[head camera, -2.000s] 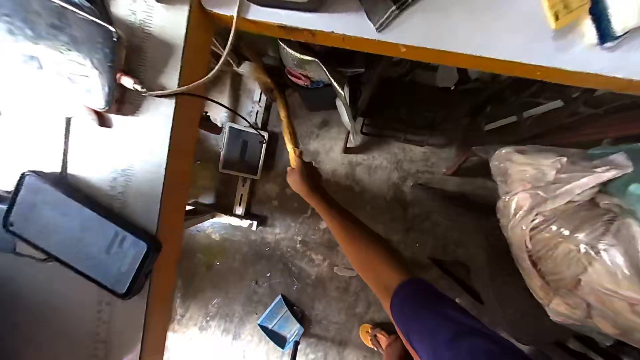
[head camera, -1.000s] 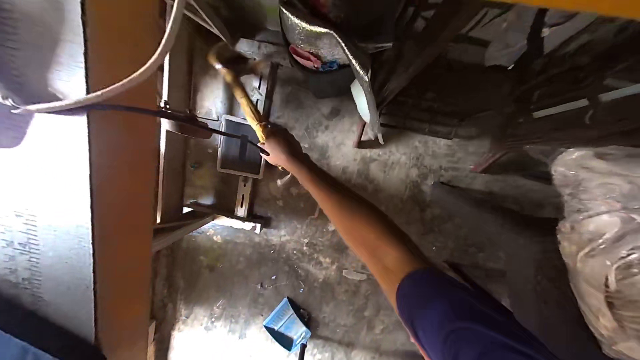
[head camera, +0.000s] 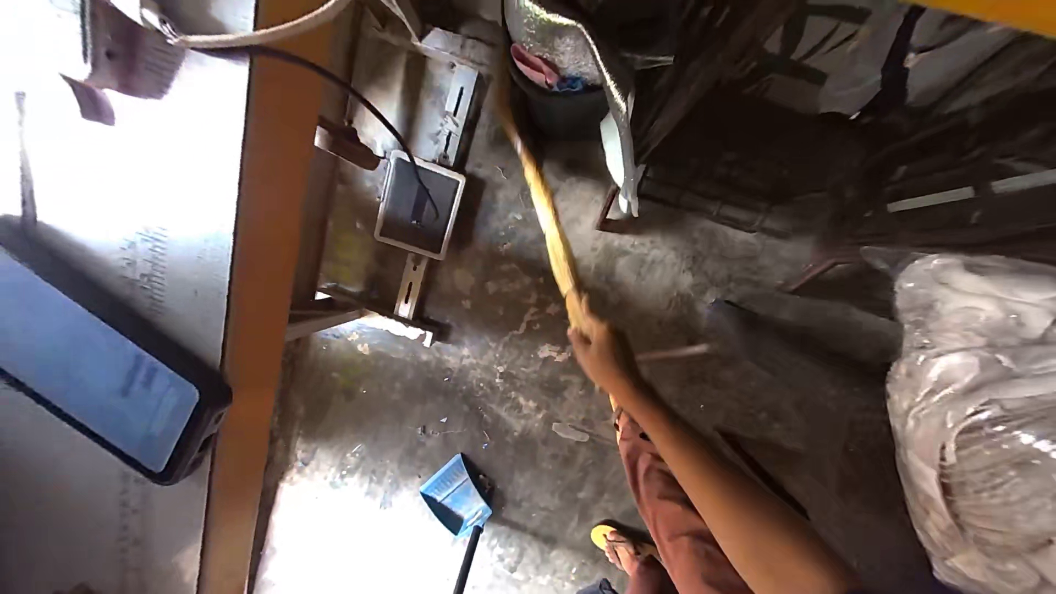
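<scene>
My right hand reaches in from the lower right, its fingers closed around a long yellow stick. The stick slants up and left over the concrete floor. Its far end is brown and blurred beside a dark bin, so its kind cannot be told. A blue dustpan with a black handle lies on the floor below and left of the hand. My left hand is out of view.
A table edge runs down the left, with a phone on top. Beside it, a framed panel sits on metal rails. A plastic-wrapped bundle is at the right, dark metal frames at upper right.
My right hand has swung the stick; its far end, over the rails at the left one second ago, is now beside the bin. The view has shifted.
</scene>
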